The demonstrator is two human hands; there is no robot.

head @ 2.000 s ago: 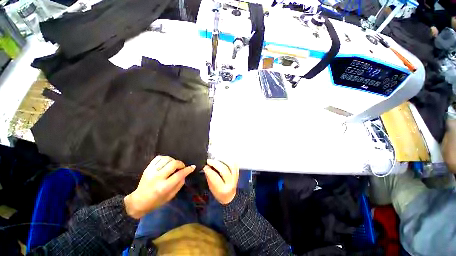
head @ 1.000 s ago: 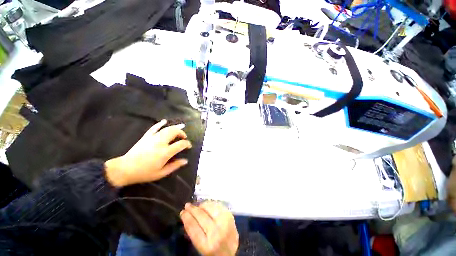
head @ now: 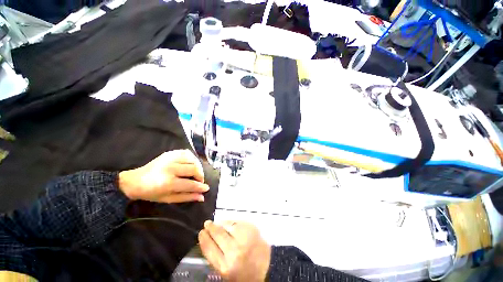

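Note:
A dark garment panel [head: 110, 129] lies left of the sewing machine [head: 342, 110], its right edge running under the presser foot area [head: 234, 162]. My left hand [head: 168, 179] lies on the panel just below the needle area, fingers together, pressing on the cloth. My right hand [head: 234, 248] is nearer me at the panel's edge, thumb and fingertips pinching the edge. The stitching point itself is too small to make out.
Black bands [head: 285, 104] drape over the machine head. A control panel [head: 452, 179] is at its right end. A white lamp [head: 284, 41] hangs above. More dark cloth [head: 99, 47] lies behind left. A blue frame [head: 441, 22] stands behind right.
The view has moved closer to the machine head. My left hand has gone from beside my right hand up onto the cloth near the needle. My right hand still pinches the edge.

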